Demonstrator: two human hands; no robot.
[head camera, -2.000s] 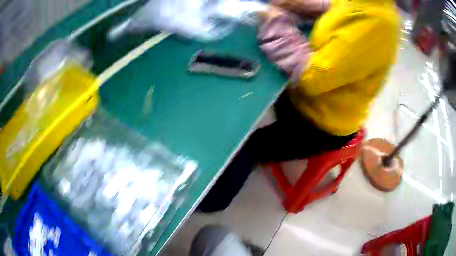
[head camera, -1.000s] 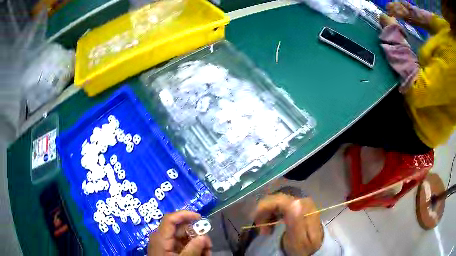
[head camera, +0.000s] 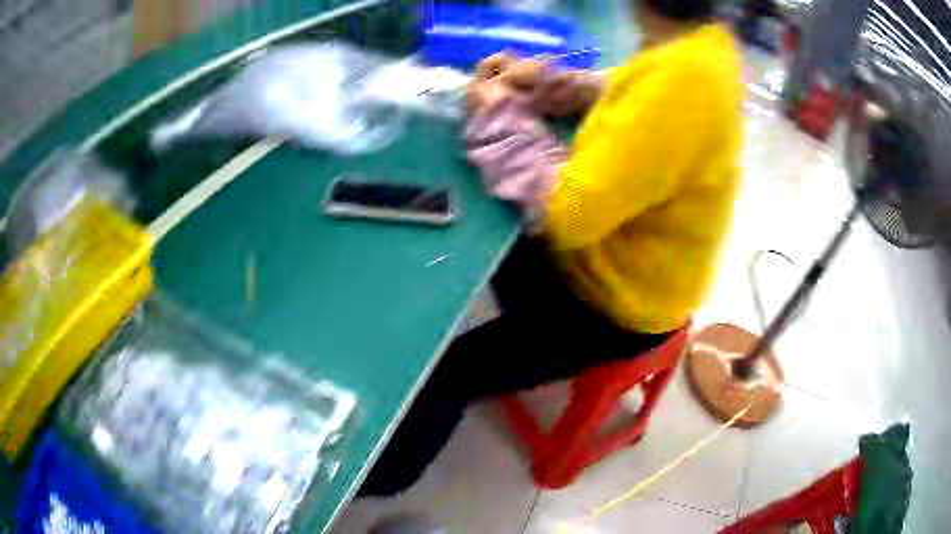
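Note:
The clear parts tray (head camera: 209, 422) lies at the lower left, heaped with blurred whitish and glinting pieces. A corner of the blue tray (head camera: 78, 490) shows at the bottom left with a few white inserts, cut off by the edge. The long thin tan stick (head camera: 667, 469) slants up to the right from the bottom edge, in front of the floor and fan base. A small pale blur lies at its lower end; I cannot tell if it is a fingertip. Neither my left hand nor my right hand can be made out.
The yellow bin (head camera: 78, 302) is at the left. A phone (head camera: 391, 201) and scraps lie on the green bench (head camera: 344, 292). Plastic bags (head camera: 302, 94) and a blue tray (head camera: 501, 33) are behind. A person in yellow (head camera: 647, 177) sits on a red stool (head camera: 584, 422) near a fan.
The view has swung right and up, so the trays have moved to the lower left. Both hands and the held white insert have left the picture; the stick still shows.

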